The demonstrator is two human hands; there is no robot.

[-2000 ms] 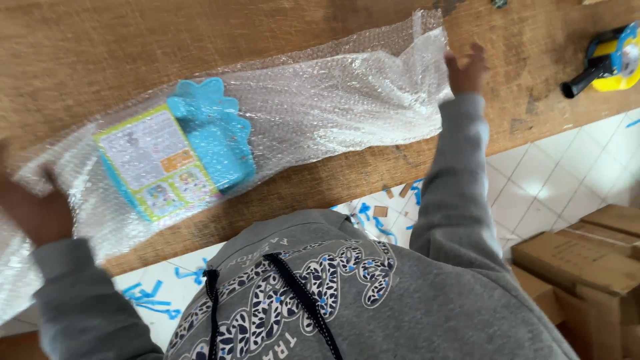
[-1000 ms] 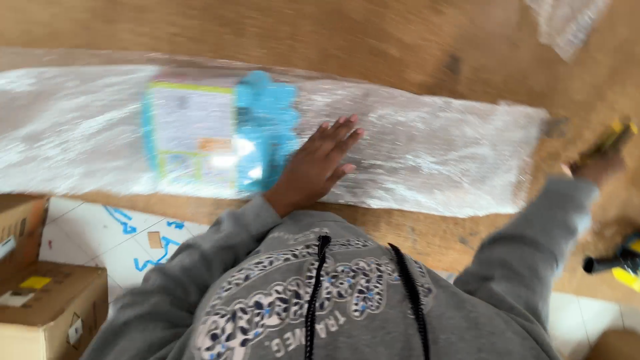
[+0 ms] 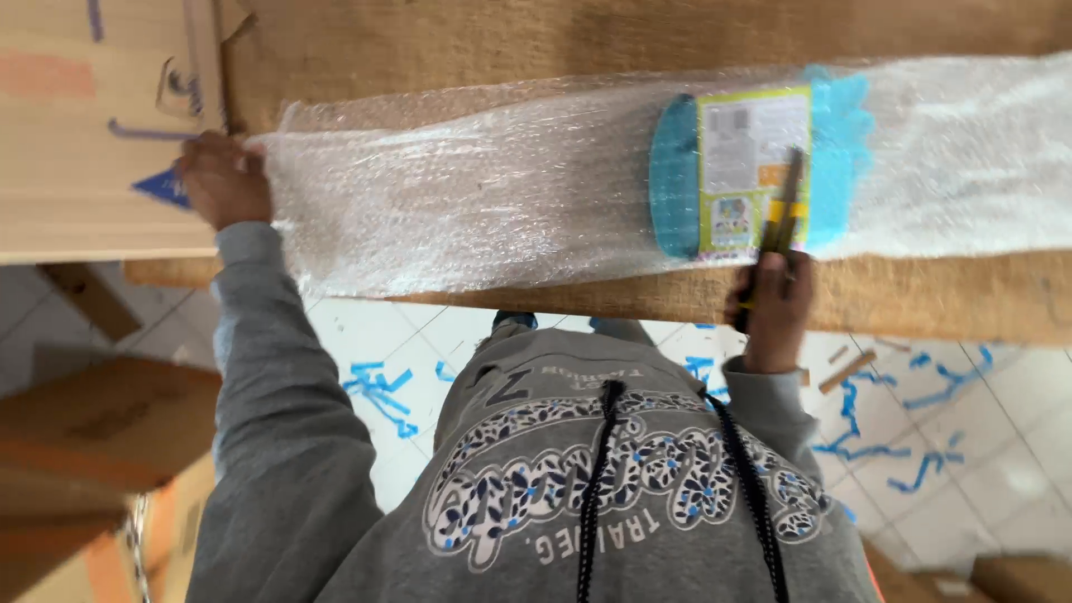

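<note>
A long strip of clear bubble wrap point(image 3: 469, 193) lies along the wooden table point(image 3: 402, 42). On it rests a light-blue plastic item point(image 3: 837, 167) with a scalloped edge and a printed card label point(image 3: 737, 142). My left hand point(image 3: 224, 180) is at the strip's left end, its fingers bent at the wrap's corner; whether they pinch the film is unclear. My right hand point(image 3: 775, 310) holds a black and yellow utility knife point(image 3: 783, 218), pointing away from me over the label's lower right part.
A large cardboard box point(image 3: 100, 92) bearing writing stands at the table's left end. More cardboard boxes point(image 3: 100, 419) are at lower left and lower right. Blue strips point(image 3: 385, 394) and cardboard scraps point(image 3: 847, 373) litter the tiled floor below the table's front edge.
My left hand has left the wrap beside the blue item and is now at the strip's left end. My right hand, with the knife, has come over to the label. The view has shifted left.
</note>
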